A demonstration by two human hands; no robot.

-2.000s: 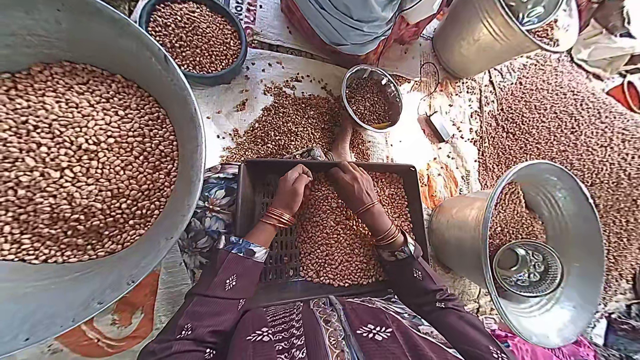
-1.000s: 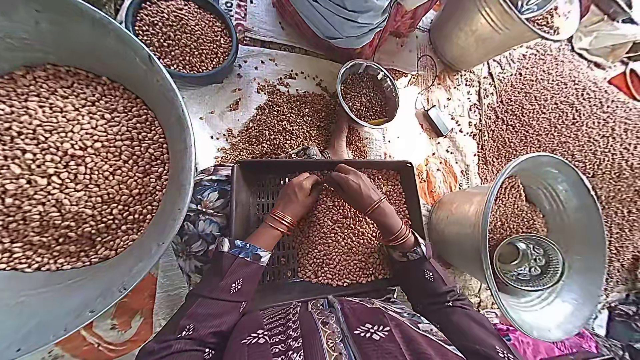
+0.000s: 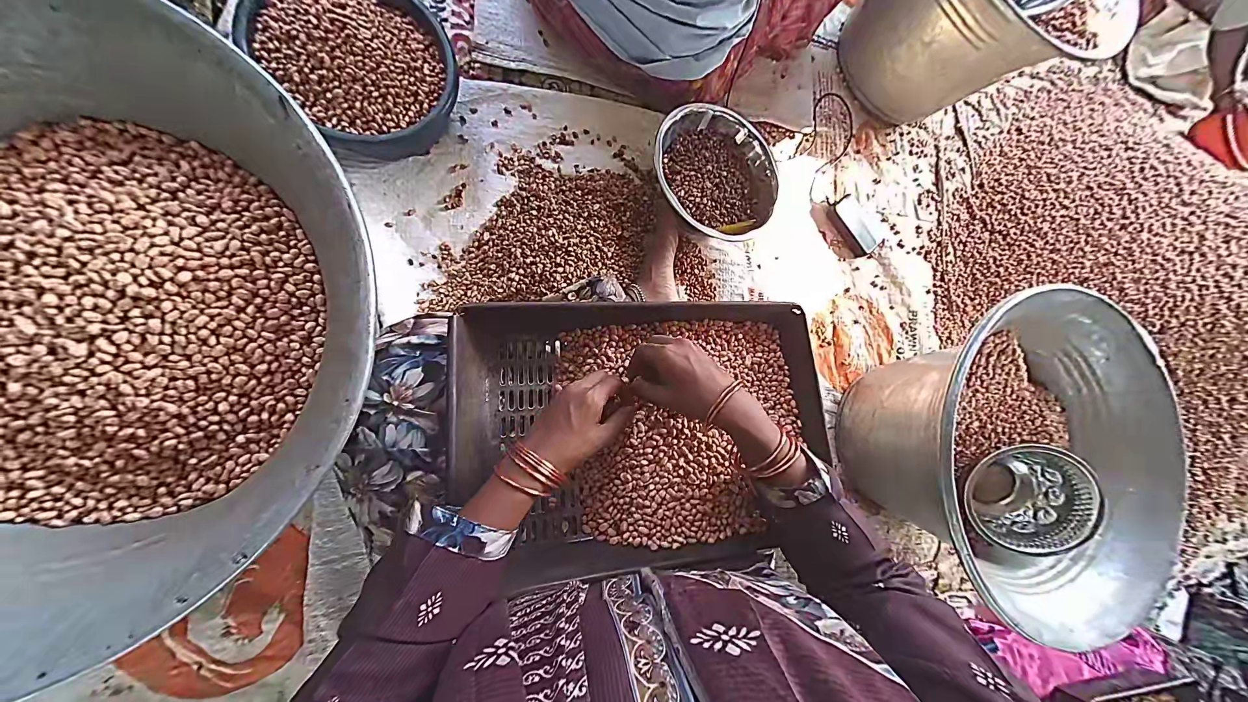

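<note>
A dark slotted plastic tray [image 3: 475, 390] rests on my lap, with reddish-brown nuts or beans [image 3: 663, 487] over its middle and right side. My left hand [image 3: 583, 419] and my right hand [image 3: 678, 375] meet above the heap, their fingertips together. Whatever lies between the fingers is too small or hidden to make out. Beyond the tray, a steel bowl [image 3: 667, 180] holds darker pieces and stands next to a loose pile [image 3: 546, 229] on the sheet. My bare foot [image 3: 662, 263] shows between tray and bowl.
At left is a large metal tub [image 3: 356, 292] of nuts; behind it, a dark basin [image 3: 444, 107]. A tipped metal bucket [image 3: 892, 429] at right holds nuts and a steel strainer [image 3: 1033, 499]. Another bucket [image 3: 907, 58], a spread heap [image 3: 1102, 214] and a seated person [image 3: 663, 34] are farther off.
Both hands were near the tray's far edge two seconds ago. They have drawn back toward its middle, and the fingertips now meet over the heap.
</note>
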